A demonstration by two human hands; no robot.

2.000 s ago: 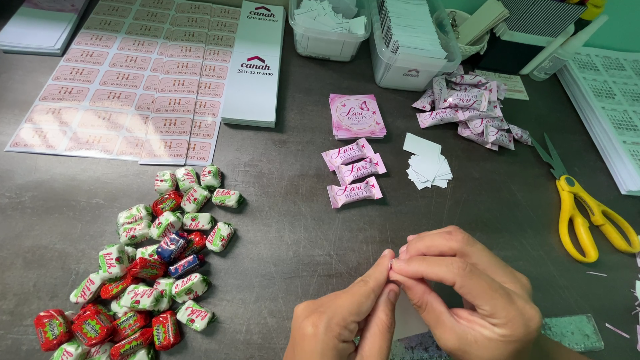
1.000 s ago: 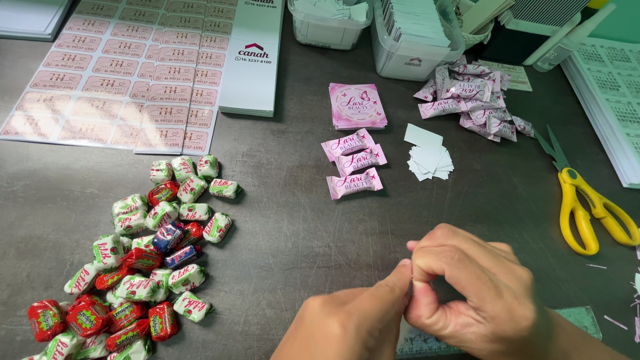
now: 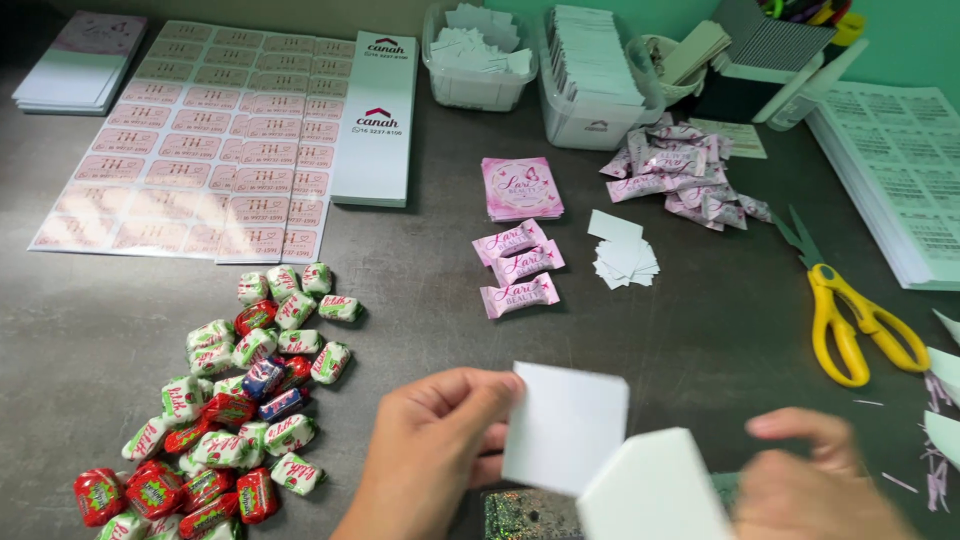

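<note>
My left hand (image 3: 442,442) pinches a square white paper piece (image 3: 566,427) by its upper left side. My right hand (image 3: 817,480), blurred, is at the lower right beside a white folded paper or card piece (image 3: 656,487) with a pointed top; whether it grips that piece cannot be told. The two white pieces overlap at the lower middle. Beyond them lie three pink-wrapped candies (image 3: 521,295), a stack of pink printed cards (image 3: 522,189) and a small pile of white paper slips (image 3: 626,259). Part of a glittery green-black object (image 3: 529,516) shows below the paper.
Yellow-handled scissors (image 3: 836,322) lie open at right, near paper scraps. Wrapped candies (image 3: 225,409) spread at left. Sticker sheets (image 3: 172,150), a long card stack (image 3: 375,165), plastic tubs (image 3: 600,127), more pink-wrapped candies (image 3: 682,176) and a printed sheet stack (image 3: 900,180) stand farther back.
My hands were together with their fingertips meeting; now they are apart. The left holds a square white paper, and a second white piece shows between the hands.
</note>
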